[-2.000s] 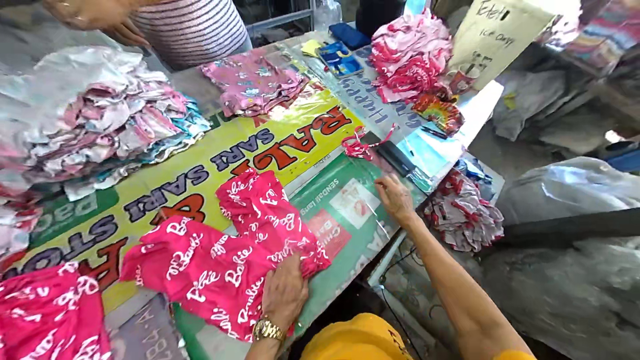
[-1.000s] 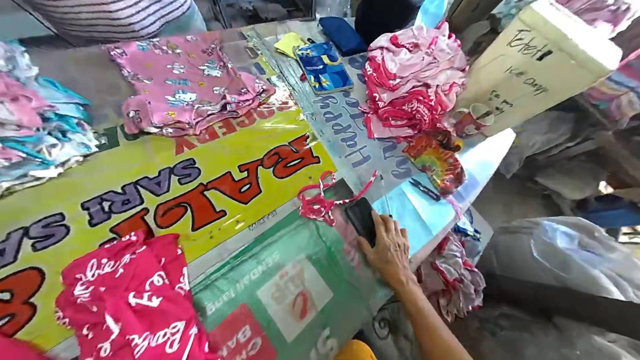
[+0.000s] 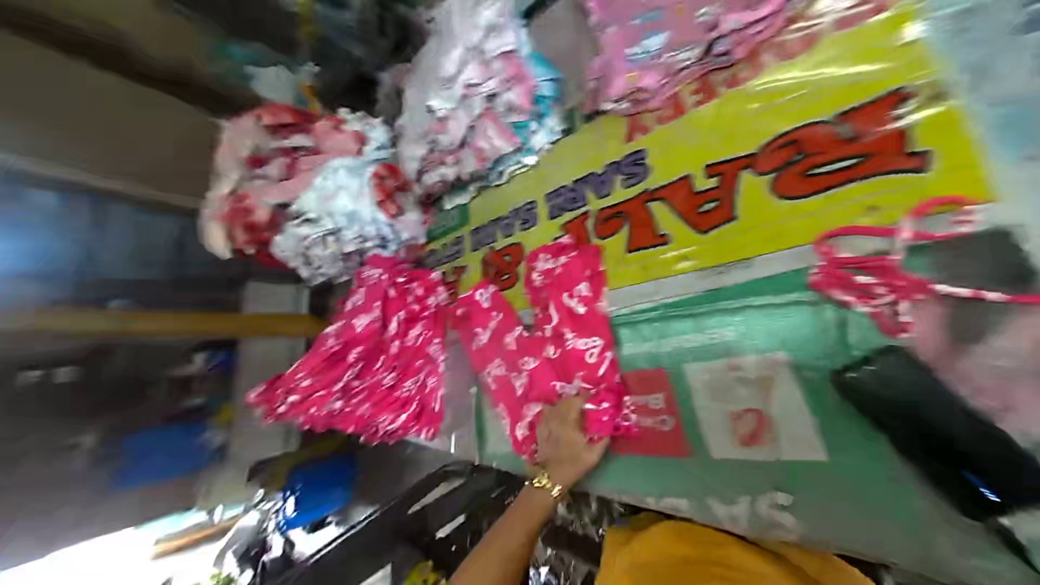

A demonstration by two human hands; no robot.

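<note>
My left hand [image 3: 569,439], with a gold-coloured bracelet at the wrist, lies on the lower edge of a pink printed garment [image 3: 540,349] on the table. Whether its fingers grip the cloth is unclear. Left of it, a second pink printed garment [image 3: 378,357] lies spread with gathered folds. My right hand is out of view. At the right, a bundle of pink straps [image 3: 881,268] rests on the table above a black object [image 3: 934,431] that is blurred.
Heaps of white, red and pink cloth [image 3: 325,187] and of white, pink and teal cloth [image 3: 479,106] stand at the table's far left. A pink patterned garment [image 3: 674,49] lies at the back. Yellow and green printed sheets [image 3: 780,187] cover the tabletop.
The view has swung far to the left. My right hand, at a dark object near the straps one second ago, has left the view. My left hand, unseen then, is at the pink garment.
</note>
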